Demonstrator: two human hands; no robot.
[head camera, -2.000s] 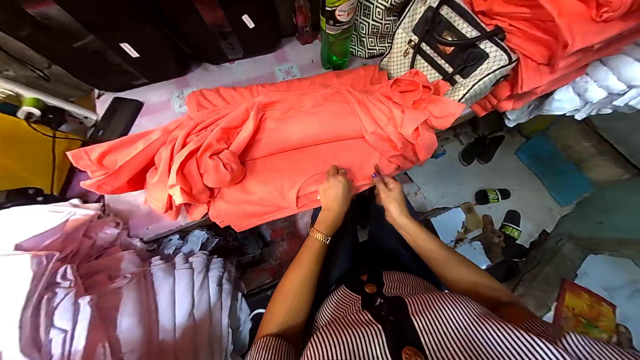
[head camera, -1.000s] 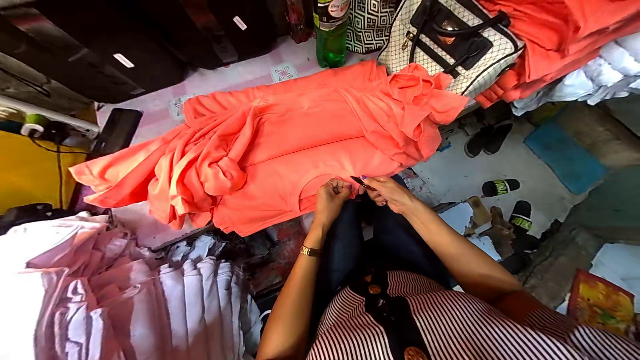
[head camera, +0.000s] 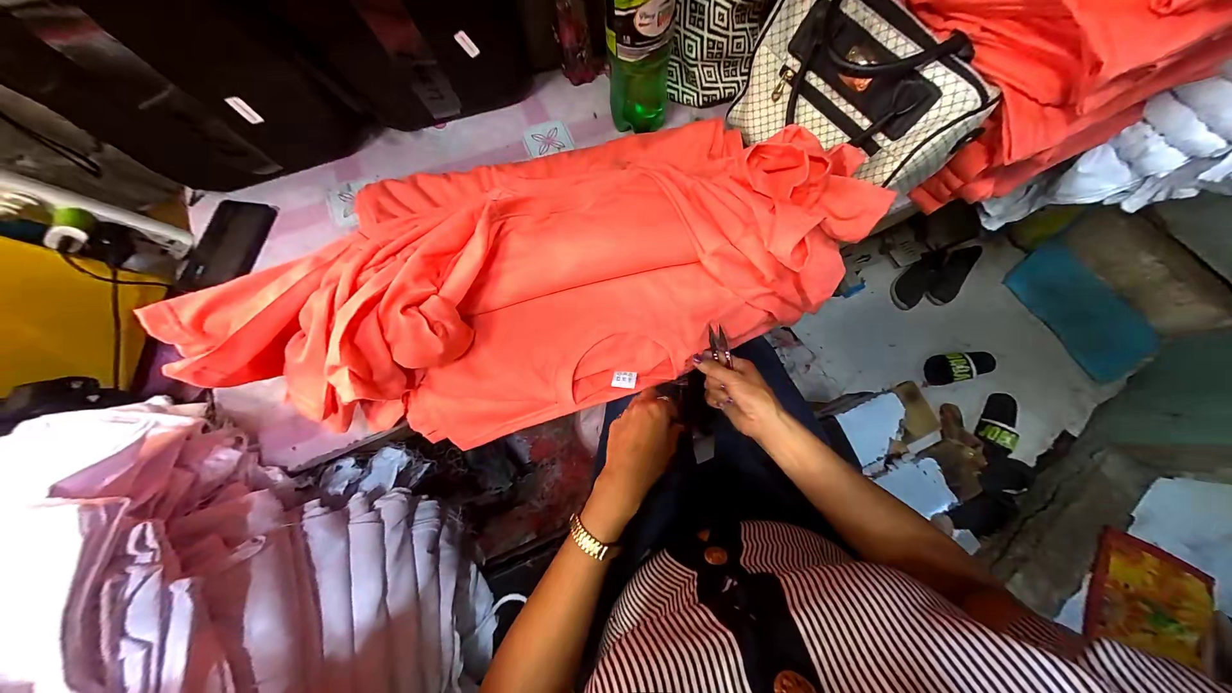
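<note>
Coral knit shirts (head camera: 577, 260) lie in a layered pile across the low table, the top one's round neckline facing my lap. A small white label (head camera: 624, 379) shows inside that neckline. My right hand (head camera: 736, 390) holds small metal thread snips (head camera: 718, 345), blades pointing away from me, by the shirt's near edge. Just below the neckline is my left hand (head camera: 643, 433), its fingers curled at the cloth's edge; what they pinch is hidden. A gold-coloured watch or bracelet (head camera: 588, 541) circles the left wrist.
Folded pale garments (head camera: 356, 577) are stacked at lower left. Behind the shirts stand a green bottle (head camera: 639, 77) and a white-and-black handbag (head camera: 866, 87). More coral cloth (head camera: 1068, 77) lies at upper right. A dark phone-like object (head camera: 229, 241) rests at left. Slippers (head camera: 960, 367) are on the floor.
The neckline's white label, not visible in the earlier frames, now shows. My left hand has moved down off the shirt's neckline to just below its edge. The snips now point away from me.
</note>
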